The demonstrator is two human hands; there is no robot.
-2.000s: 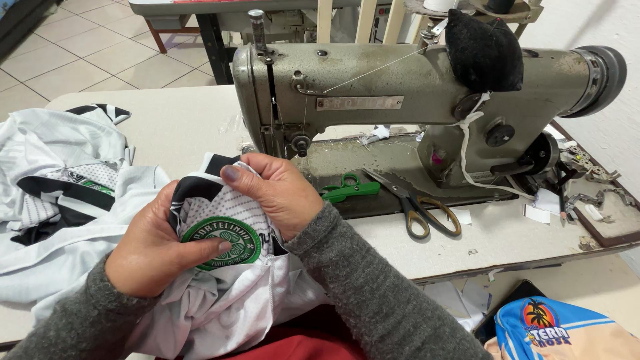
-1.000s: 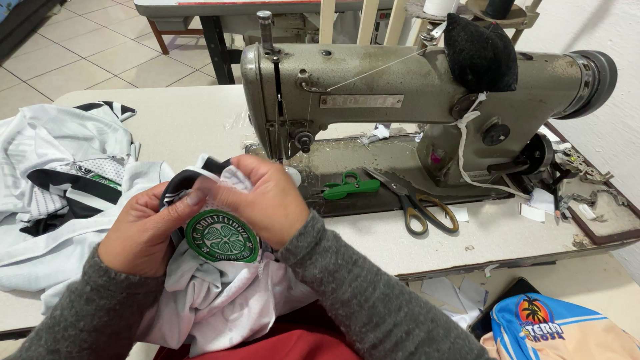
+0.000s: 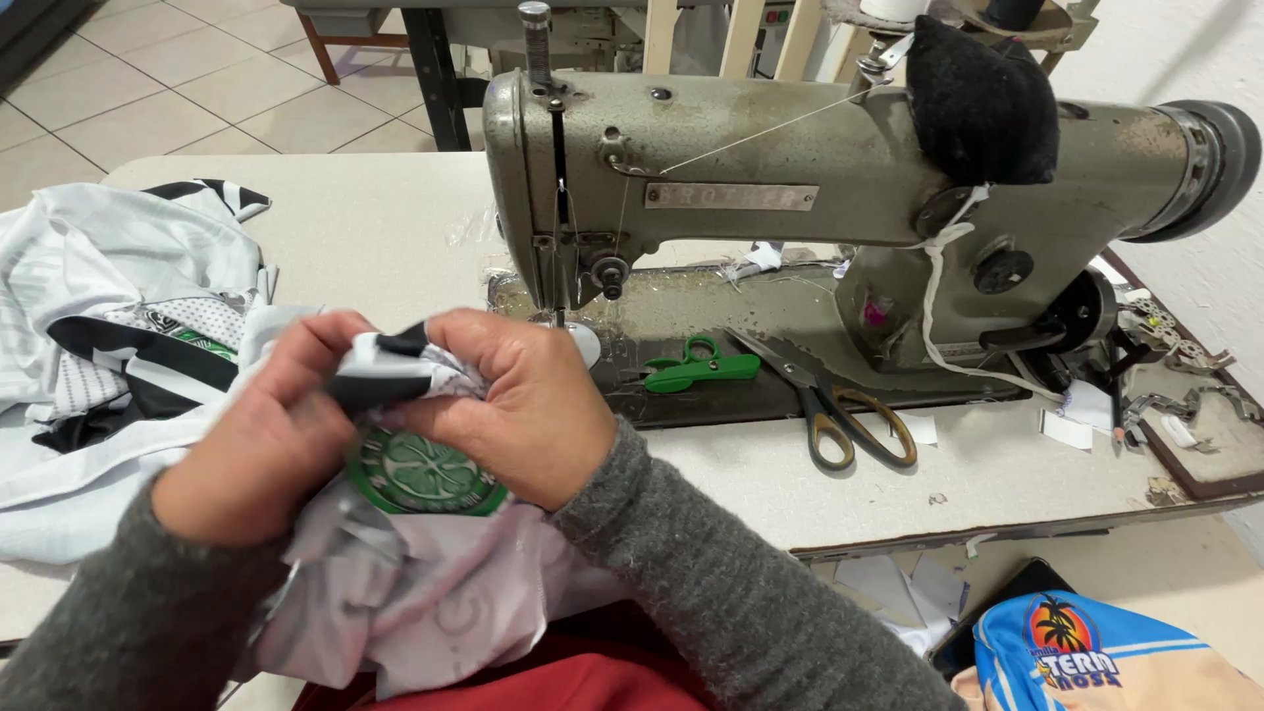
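My left hand and my right hand both grip the black-and-white edge of a white jersey, held up in front of the sewing machine's needle end. A round green badge with a clover shows just below my fingers, and the cloth hangs toward my lap. The gray-green Brother sewing machine stands beyond my hands. On its bed lie green thread snips; scissors with dark handles lie partly on the bed and partly on the table. My left fingers are blurred.
More white and black jerseys are heaped on the table at left. A black pincushion hangs on the machine. Metal parts and fabric scraps lie at right. A blue and peach printed cloth sits lower right, over a dark flat object.
The fingers of both hands have shifted along the jersey's edge, which is now folded between them. The badge, earlier flat and facing up under my left thumb, now hangs below my hands.
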